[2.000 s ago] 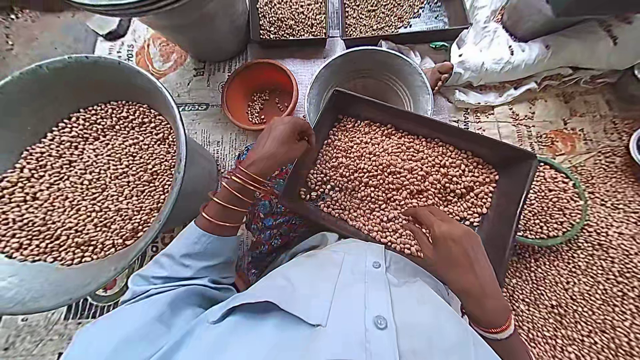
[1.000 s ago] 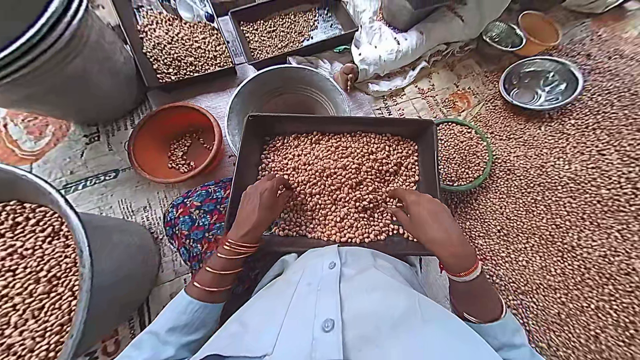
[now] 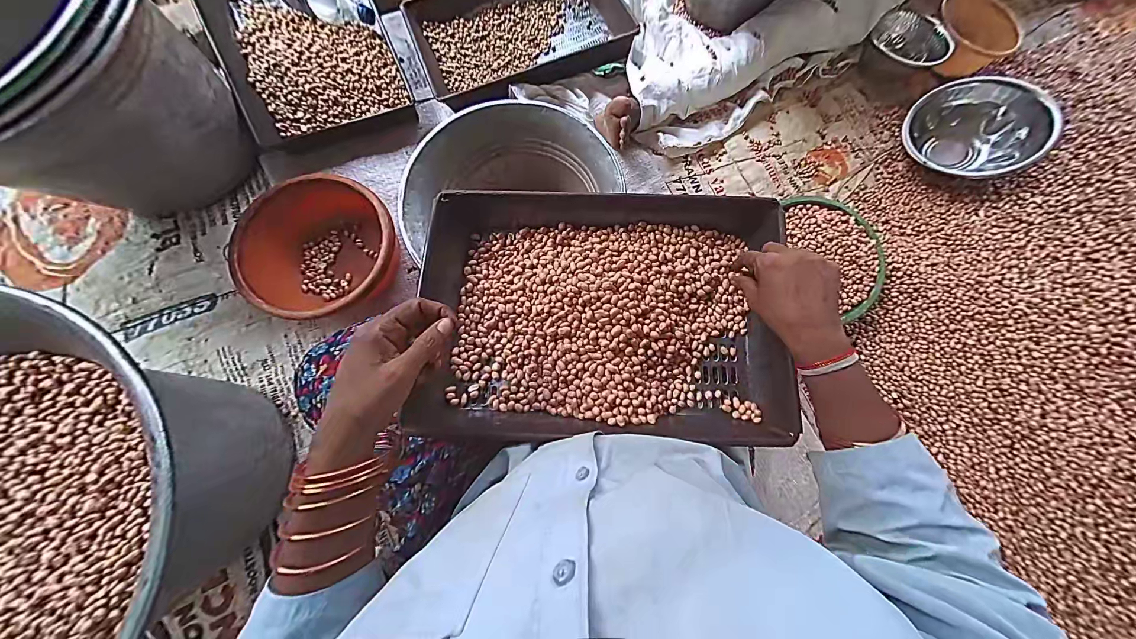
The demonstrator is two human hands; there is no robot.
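Note:
A dark rectangular slotted tray [image 3: 612, 428] rests across my lap, its front edge against my shirt. Shelled nuts, which look like peanuts [image 3: 595, 319], cover most of its floor; slots show at the lower right and lower left. My left hand [image 3: 390, 368] is at the tray's left wall with thumb and fingertips pinched together; whether a nut is between them cannot be told. At the right wall, my right hand [image 3: 792, 288] has its bent fingertips over the edge of the nuts, and what they hold is hidden.
Left of the tray are an orange bowl [image 3: 266, 222] with some nuts and a large metal tub [image 3: 160, 444] full of nuts. A metal basin [image 3: 426, 146] stands behind it. Two more trays [image 3: 404, 67], a person's foot [image 3: 617, 120], a green-rimmed sieve [image 3: 881, 257], a steel bowl [image 3: 981, 129] and heaped nuts [image 3: 1003, 373] surround it.
My left hand has moved off the nuts to the tray's left wall. My right hand has shifted up towards the right wall. Bare slots now show at the tray's lower right.

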